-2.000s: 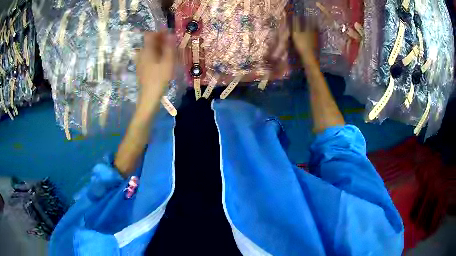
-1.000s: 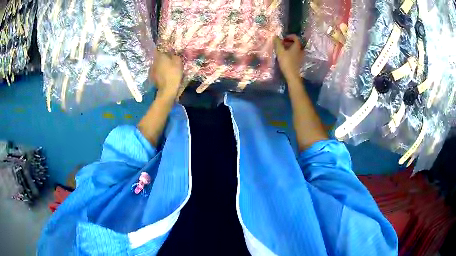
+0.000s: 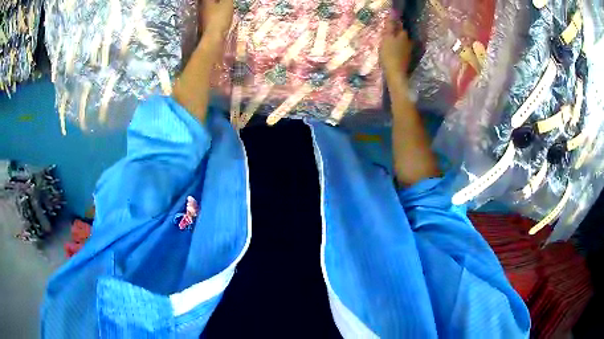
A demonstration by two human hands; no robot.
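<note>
A pink-red loaded tray (image 3: 298,46) lies in front of me at the top of the picture. Clear crinkly plastic film (image 3: 255,89) covers it. Rows of dark round parts with cream strips (image 3: 289,102) show through, and several strip ends overhang the near edge. My left hand (image 3: 216,16) is at the tray's left edge, partly cut off by the picture's top. My right hand (image 3: 396,49) is at the tray's right edge with its fingers bent. Both hands are small and blurred, and whether they grip the film or tray edge cannot be told.
Film-covered layers with strips lie to the left (image 3: 116,53) and far right (image 3: 550,112). Another pink-red tray (image 3: 478,49) under film is at the right. Dark red stacked items (image 3: 543,265) are low right. A grey-black heap (image 3: 33,198) is low left.
The tray is now fully covered by film; two seconds ago its left strip was bare. Since one second ago, both hands have moved up along the tray's sides in the picture.
</note>
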